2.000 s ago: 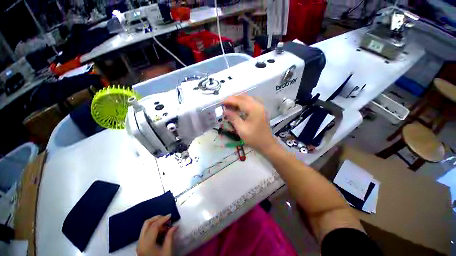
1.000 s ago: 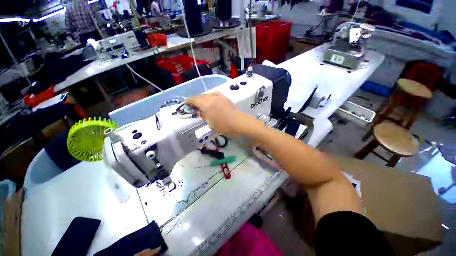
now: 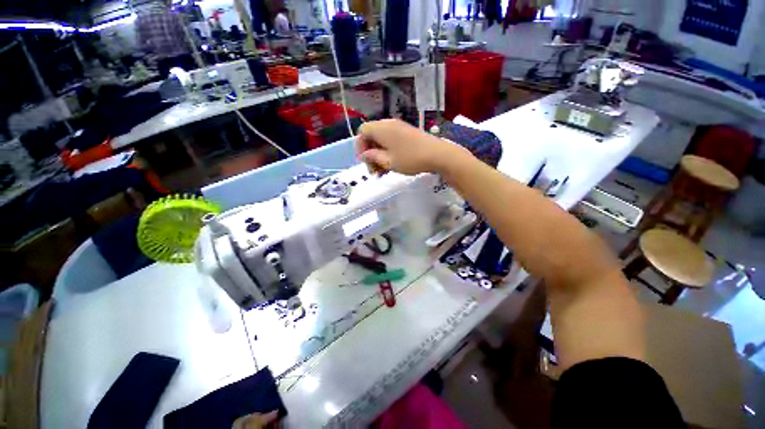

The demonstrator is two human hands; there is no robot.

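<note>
The white sewing machine (image 3: 323,222) stands on the glossy white table. My right hand (image 3: 398,147) is raised above the machine's top, fingers bent together near the thread; whether it pinches the thread cannot be made out. One navy cut piece (image 3: 225,404) lies at the table's front edge. The fingertips of my left hand (image 3: 257,420) show at its lower corner, cut off by the frame's bottom. A second navy piece (image 3: 134,389) with a slanted corner lies flat to its left. The presser foot and needle area (image 3: 290,307) has no fabric under it.
A green-handled tool (image 3: 384,276), red snips (image 3: 387,293) and dark-handled scissors (image 3: 369,254) lie under the machine arm. A parts tray (image 3: 480,261) is at the right end. A green fan (image 3: 178,228) is behind left. A carton (image 3: 689,352) and stools (image 3: 678,256) are at right.
My right hand has gone from the machine's front panel to its top, then up and right above it. My left hand has dropped mostly out of view as the view shifted.
</note>
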